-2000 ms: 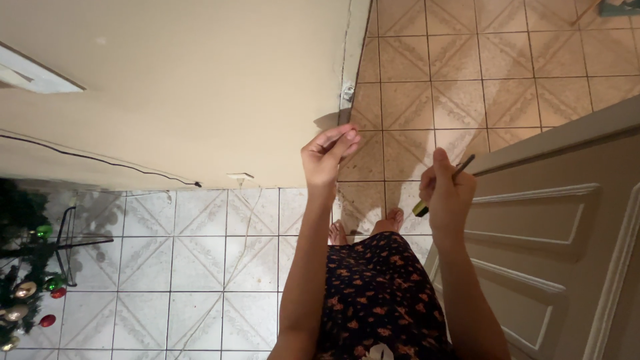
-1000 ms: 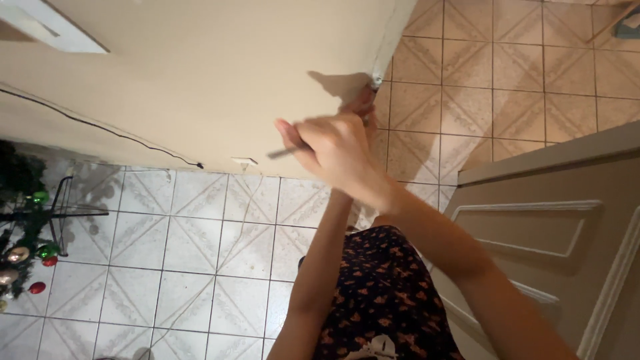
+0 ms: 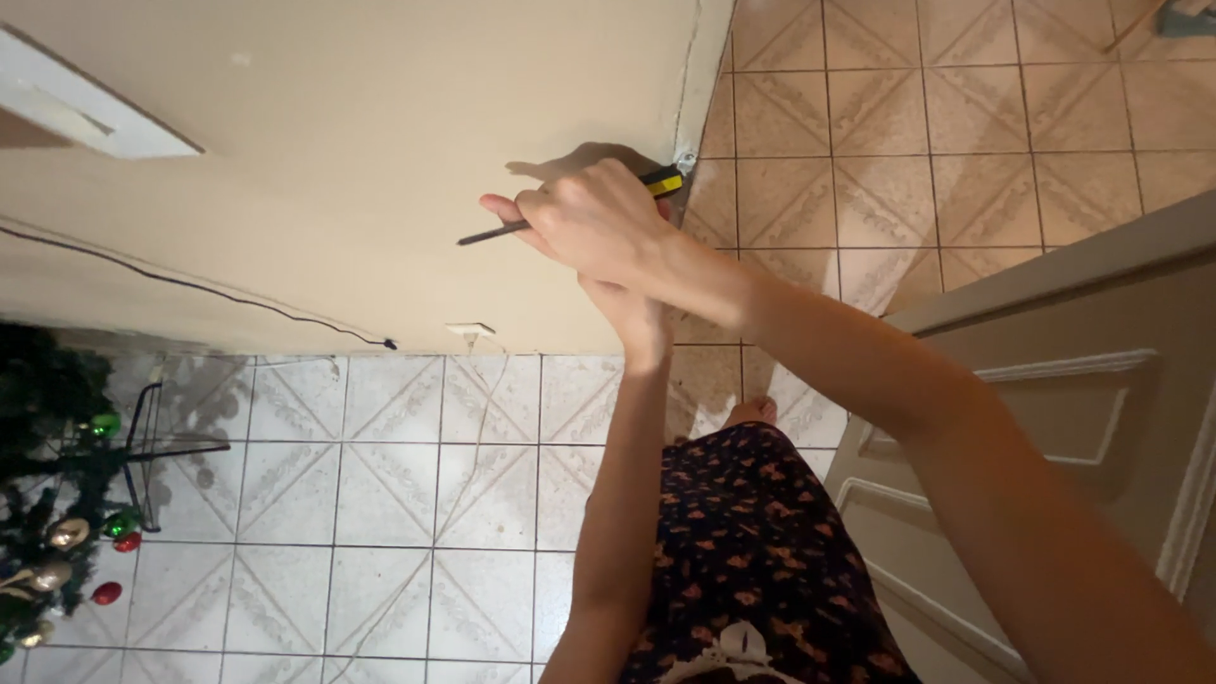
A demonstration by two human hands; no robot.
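In the head view my right hand (image 3: 603, 214) is closed around a screwdriver (image 3: 668, 180) with a black and yellow handle. Its dark shaft sticks out to the left past my thumb, and the handle end points towards a whitish patch (image 3: 685, 161) at the wall's edge. Beneath the right hand and crossing it is my left hand (image 3: 627, 309), against or close to the wall. Its fingers are mostly hidden, so whether it holds anything does not show.
A paneled door (image 3: 1045, 408) stands at the right. On the wall (image 3: 380, 123) are an outlet with a plug (image 3: 469, 330), a hanging black cable (image 3: 218, 294) and a white-framed fixture (image 3: 114, 133). A decorated Christmas tree (image 3: 47, 475) with a metal stand is at the left, on the tiled floor.
My right hand has moved left and up from near the door and now crosses over my left hand at the wall's edge, still holding the screwdriver.
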